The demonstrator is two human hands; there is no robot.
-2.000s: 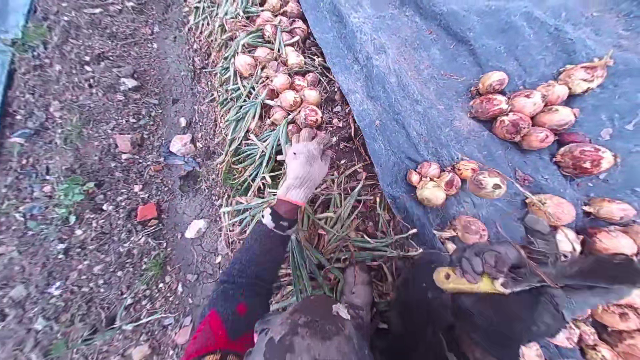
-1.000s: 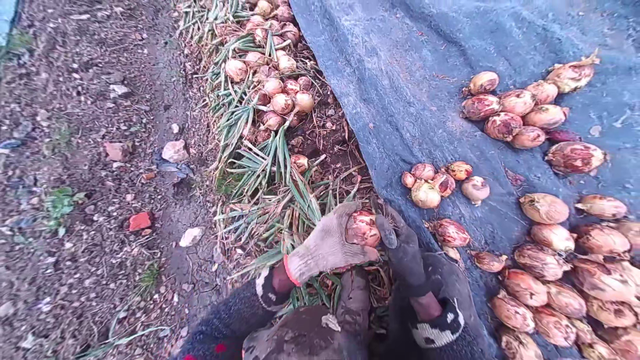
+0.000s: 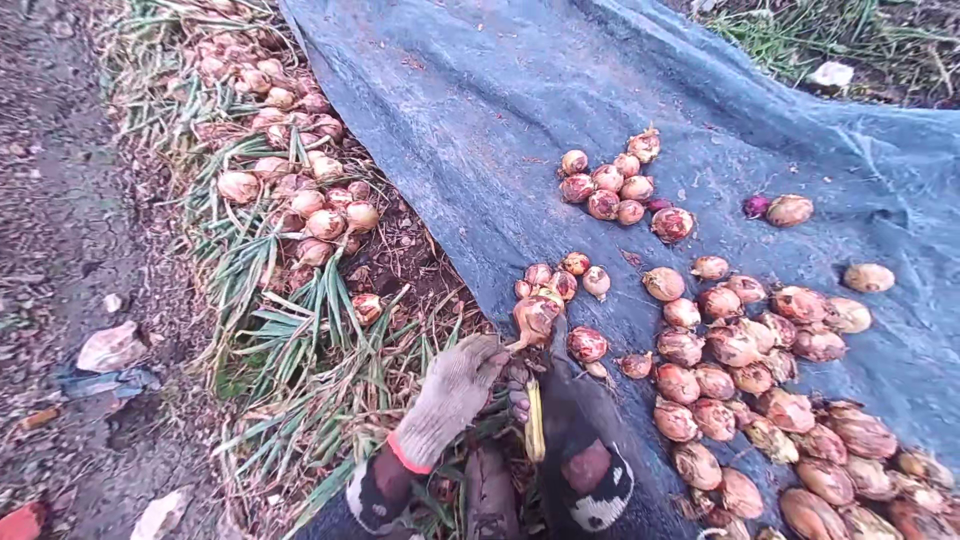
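Observation:
My left hand [image 3: 454,397], in a pale knit glove with a red cuff edge, pinches the dry neck of an onion [image 3: 535,321] at the near edge of the blue sheet. Close beside it, my right hand [image 3: 559,390], in a dark glove, is closed around a tool with a yellow handle [image 3: 535,424]; its working end is hidden. Just past the held onion lies a small cluster of onions [image 3: 562,283] on the sheet. A reddish onion [image 3: 587,344] rests right of my right hand.
The blue sheet [image 3: 465,135] bears a large pile of onions [image 3: 735,345] at right and a smaller group [image 3: 607,184] farther back. Unsheeted onions [image 3: 322,214] with green tops [image 3: 300,330] lie in a row at left. Stones [image 3: 112,347] dot the soil path.
A second ago my hands held an onion over the leaves; now they are at the sheet's edge with an onion. The view has shifted right.

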